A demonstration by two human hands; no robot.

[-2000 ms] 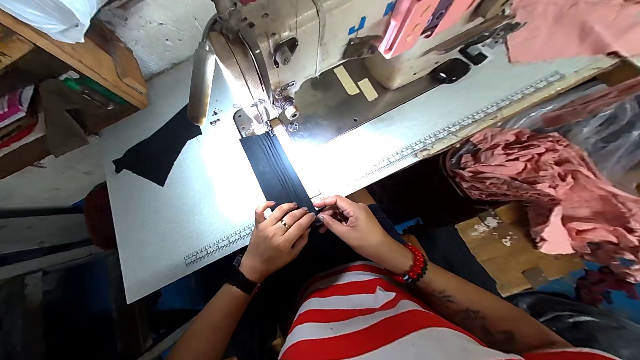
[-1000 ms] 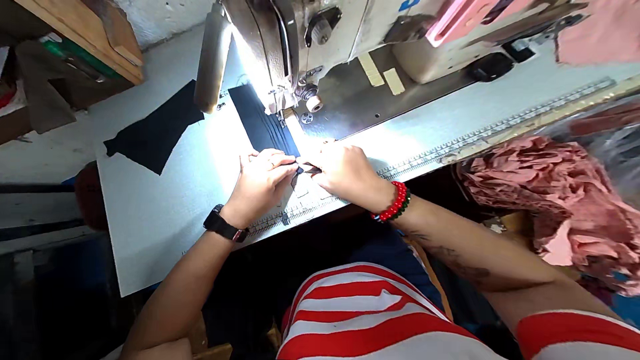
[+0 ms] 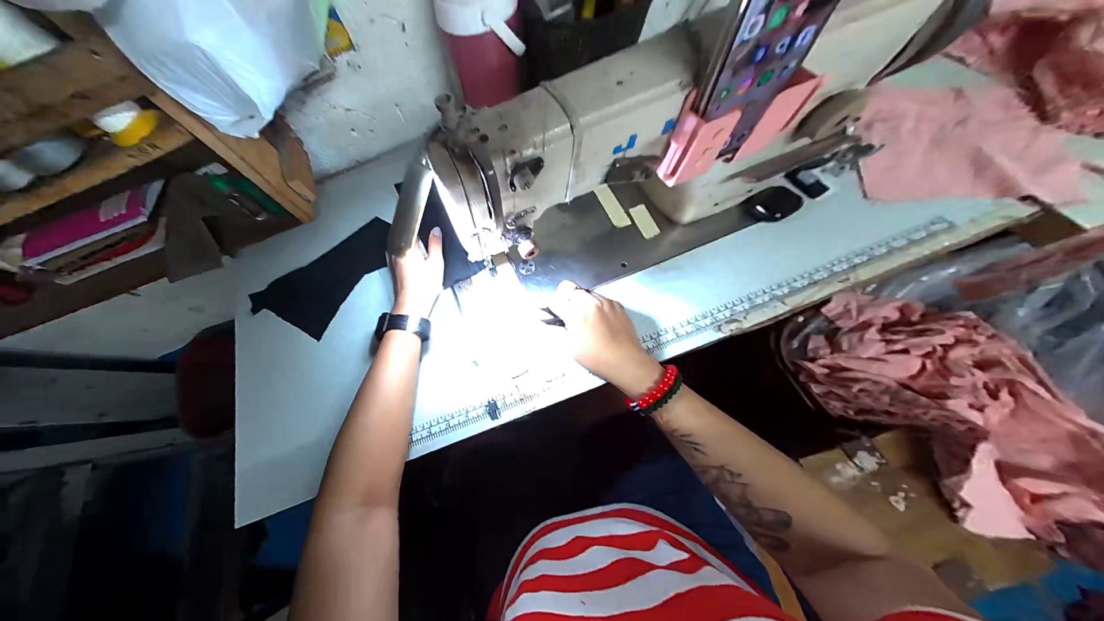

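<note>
My left hand [image 3: 418,272] lies on the black fabric piece [image 3: 455,259] left of the needle of the sewing machine [image 3: 526,138], its fingers apart. Part of that fabric is hidden behind the machine head. To the right of the needle, my right hand [image 3: 595,328] is closed on a small dark tool, perhaps thread snips [image 3: 553,317], whose tips point left. Another black fabric piece [image 3: 323,280] rests flat on the white table [image 3: 285,414] at the left. Bright lamp light washes out the area around the needle.
A measuring tape [image 3: 733,306] runs along the table's front edge. A phone [image 3: 759,65] stands in a pink holder [image 3: 699,142] against the machine. Pink fabric [image 3: 949,388] is heaped at the right. A wooden shelf [image 3: 250,164] is at the left, and a bottle [image 3: 483,60] stands behind the machine.
Both hands were together at the near end of the black fabric. Now they are apart: my left hand is farther forward on the fabric, my right hand right of the needle. The view has shifted.
</note>
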